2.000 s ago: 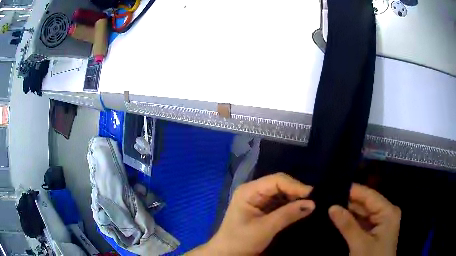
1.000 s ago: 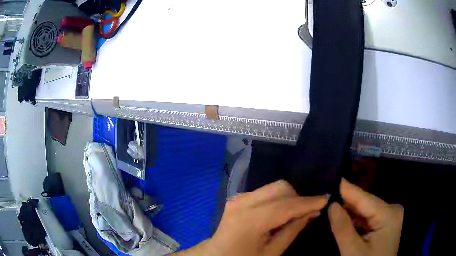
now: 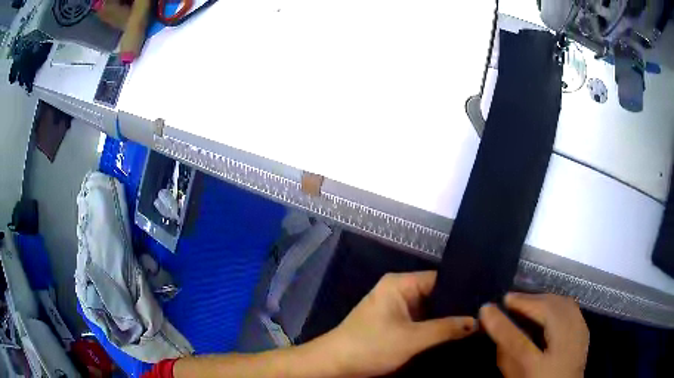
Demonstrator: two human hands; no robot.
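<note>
A long black fabric strip (image 3: 510,162) runs from beside the presser foot (image 3: 562,52) down over the front edge of the white table. My left hand (image 3: 403,321) pinches the strip's left side below the table edge. My right hand (image 3: 539,332) pinches its right side, with the fingertips of both hands close together. The strip's upper end lies flat on the machine bed (image 3: 606,148), its right edge near the needle. The lower part of the strip merges with dark fabric below my hands.
A measuring tape (image 3: 369,221) runs along the table edge. Thread cones (image 3: 134,33) and orange-handled scissors (image 3: 174,9) lie upper left. A small grey block (image 3: 630,77) hangs right of the needle. A dark object (image 3: 665,236) lies far right. A grey garment (image 3: 118,273) hangs below left.
The view has shifted, so the machine head, presser foot and the strip's upper end now show. Both hands still hold the strip below the table edge.
</note>
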